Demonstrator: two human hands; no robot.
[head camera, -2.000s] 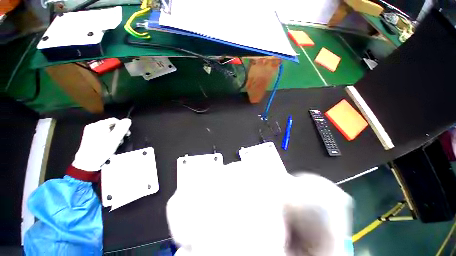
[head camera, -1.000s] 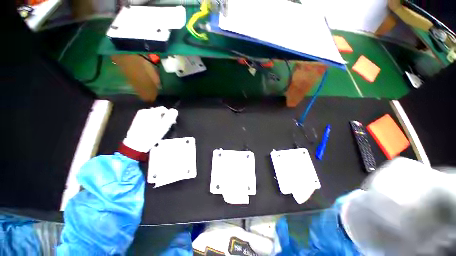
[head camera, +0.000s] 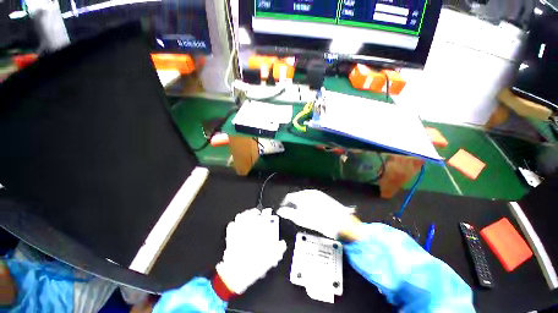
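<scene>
My gloved left hand (head camera: 249, 252) lies over the left white set-top box (head camera: 273, 227) and grips it; most of the box is hidden under the glove. A thin black cable (head camera: 262, 192) rises from its back edge. My gloved right hand (head camera: 315, 211) is beside that back edge, fingers bent toward the cable end; whether it holds a plug cannot be told. A second white box with dark round feet lies on the mat (head camera: 211, 235) between my forearms, a white tab sticking out at its near edge.
A remote control (head camera: 476, 255), orange card (head camera: 506, 243) and blue pen (head camera: 430, 237) lie right. The raised shelf (head camera: 293, 136) carries a white-topped unit (head camera: 263, 116) and a clipboard (head camera: 376, 119). A monitor (head camera: 339, 24) stands behind. Black side panels (head camera: 85, 128) flank the mat.
The view has tilted up and shows the monitor. My right hand has come from the far right to the left box's back edge. My left hand has moved onto the box.
</scene>
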